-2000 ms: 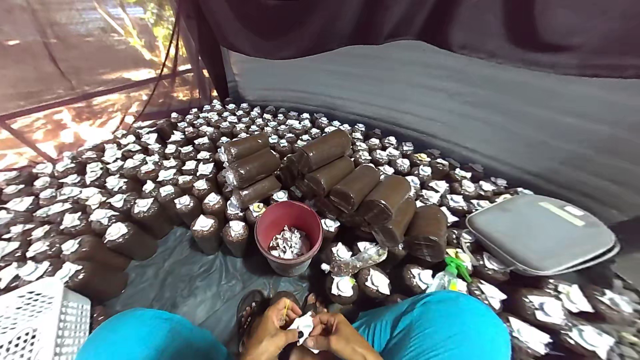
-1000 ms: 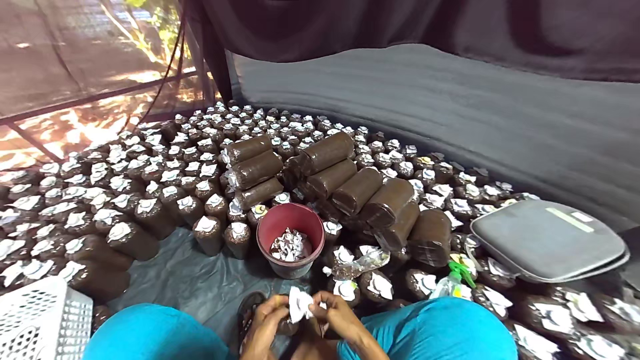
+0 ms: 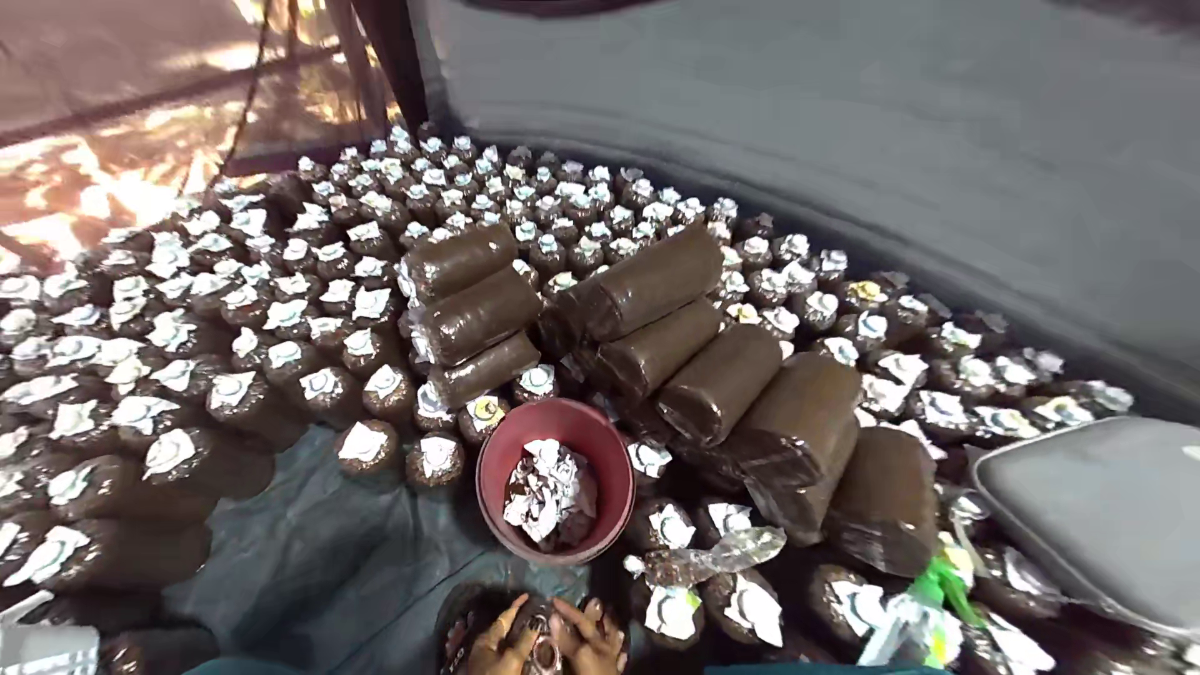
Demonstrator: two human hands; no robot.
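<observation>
At the bottom middle, my left hand (image 3: 503, 641) and my right hand (image 3: 589, 637) rest with spread fingers on the top of a dark filled plastic bag (image 3: 537, 623), one hand on each side of its ring-like neck (image 3: 545, 653). No paper shows on this neck. Just beyond my hands stands a red bucket (image 3: 622, 473) holding crumpled white paper pieces (image 3: 551, 495). To the right of the bucket a clear plastic bottle (image 3: 717, 557) lies across upright bags.
Upright bags with paper-covered tops (image 3: 364, 442) crowd around. Filled bags (image 3: 722, 382) lie stacked beyond the bucket. A spray bottle with a green head (image 3: 942, 583), a grey lid (image 3: 1097, 506) and a white plastic basket (image 3: 47, 649) flank me. Dark sheeting (image 3: 328, 553) covers the ground.
The white paper piece held between my hands earlier is no longer in them. My hands have spread onto the bag top. The view has tilted down.
</observation>
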